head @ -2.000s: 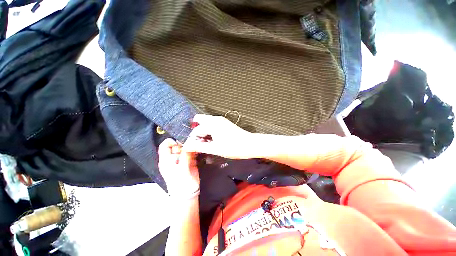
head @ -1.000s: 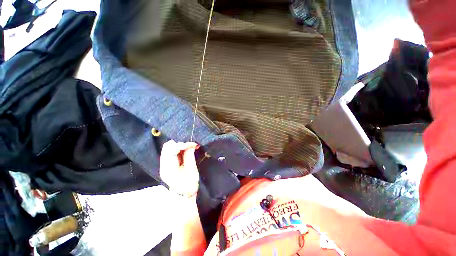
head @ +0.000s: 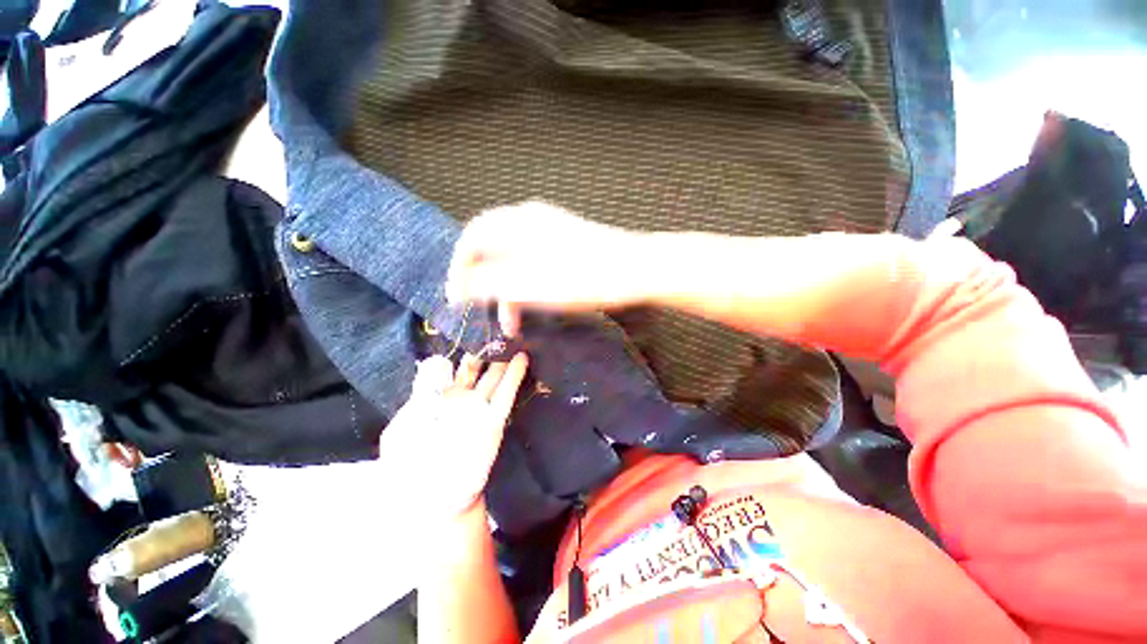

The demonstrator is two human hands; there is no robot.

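Note:
The denim jacket's blue-grey facing (head: 375, 227) runs diagonally beside the brown-olive lining (head: 629, 151). Two yellow buttons show, one on the upper front (head: 302, 242) and one just left of my hands (head: 432, 328). My left hand (head: 443, 428) is at the folded denim edge, its fingertips on the cloth, fingers slightly spread. My right hand (head: 535, 258) is bent down just above it, fingertips close to the left ones. A fine golden thread (head: 462, 330) curves between the hands. The needle cannot be made out.
Black garments (head: 164, 327) are heaped at left. A tan thread cone (head: 154, 546) lies at lower left beside a dark spool with a green ring end (head: 126, 619). Dark cloth (head: 1057, 227) is at right. The orange-red sweatshirt (head: 780, 566) is below the jacket.
One second ago my right hand was out of view and the thread ran taut upward. Now the right hand is back at the denim edge and the thread is slack.

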